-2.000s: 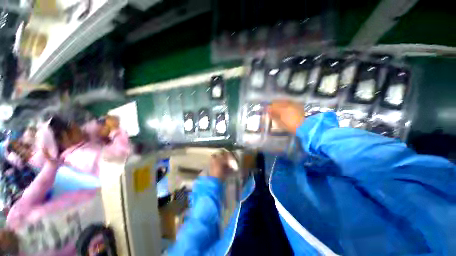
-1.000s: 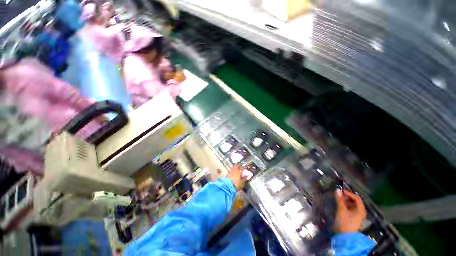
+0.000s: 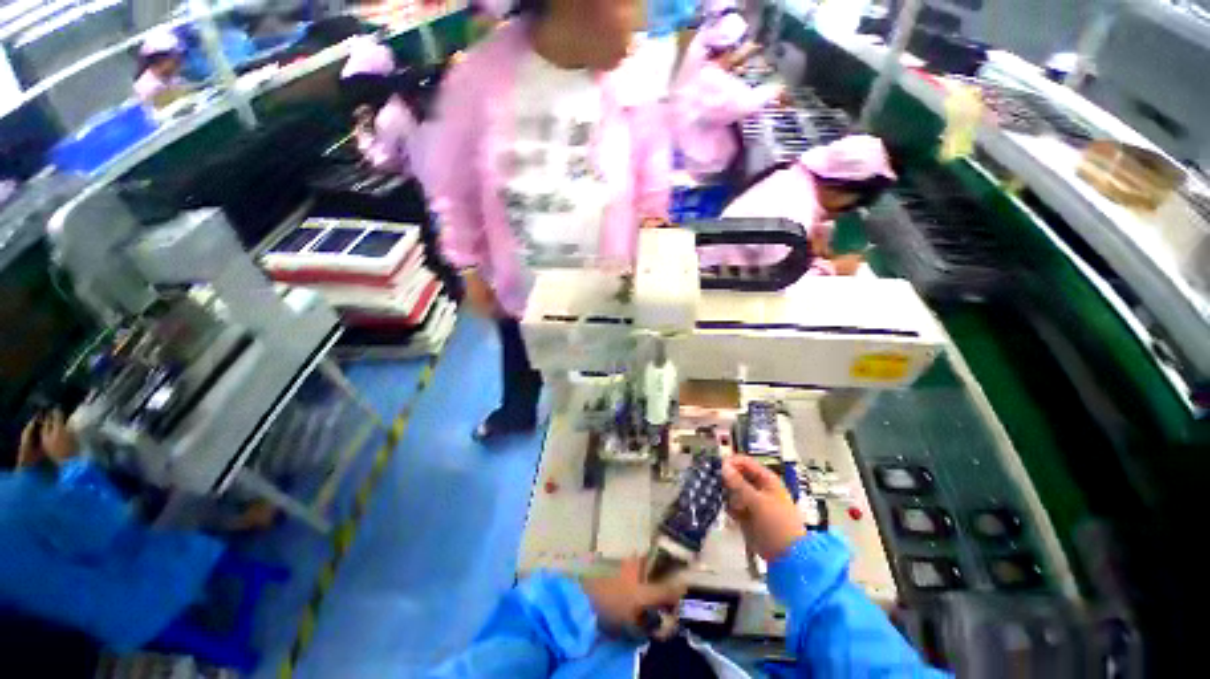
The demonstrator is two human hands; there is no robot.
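A black part-assembled handset with a keypad (image 3: 694,501) is tilted above the front of the cream machine bed (image 3: 541,531). My left hand (image 3: 634,593) holds its lower end. My right hand (image 3: 763,507) has its fingertips at the handset's upper right edge and grips it there. Another handset (image 3: 763,431) lies in the right work fixture, behind my right hand. The pale machine head (image 3: 657,385) stands over the left side of the bed. A small display panel (image 3: 703,610) is at the bed's front edge.
A clear tray with several dark housings (image 3: 916,521) lies right of the machine. The cream gantry (image 3: 809,318) crosses behind the fixtures. A person in pink (image 3: 557,146) stands behind it. Stacked trays (image 3: 352,265), another machine and a blue-sleeved worker are at left.
The view has swung from the trays to the machine. Both hands have left the trays and are now together over the bed's front, holding a handset.
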